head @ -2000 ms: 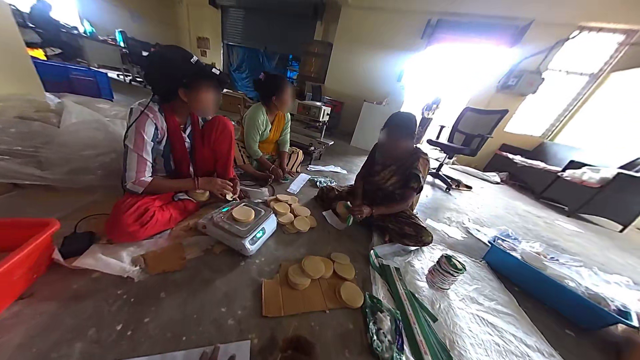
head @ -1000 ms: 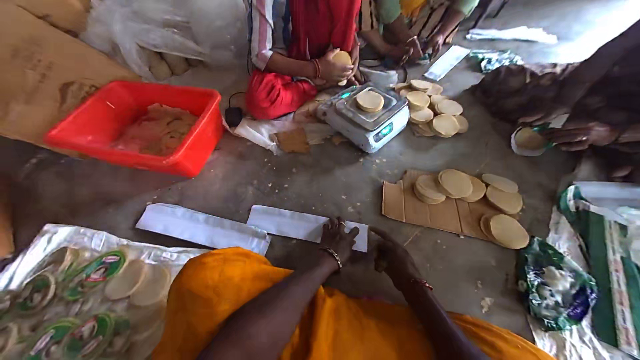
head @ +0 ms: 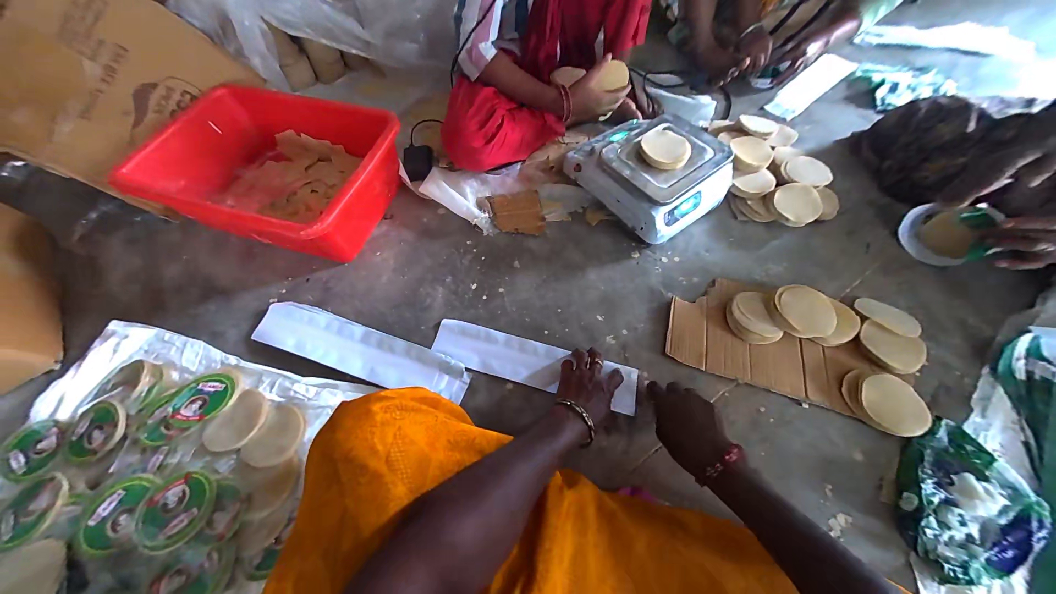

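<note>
My left hand (head: 587,384), with a bangle at the wrist, lies fingers down on the right part of a folded white paper strip (head: 495,355) on the floor. Just past the strip's right end is my right hand (head: 686,422), fingers bent; whether it touches or pinches anything cannot be told. A second white strip (head: 355,351) lies to the left, its right end meeting the first strip. Beyond my right hand, stacks of thin round discs (head: 804,311) rest on a cardboard sheet (head: 726,355).
Packed discs with green labels (head: 198,398) lie on silvery sheeting at left. A red plastic tub (head: 355,214) holds broken pieces. A digital scale (head: 660,194) carries discs, with more disc piles (head: 796,202) beside it. Other people sit ahead and right. A green-and-clear plastic bundle (head: 965,503) lies at right.
The view has swung down from the room to the floor since two seconds ago. Over the last second, my hands stay in nearly the same place by the strip.
</note>
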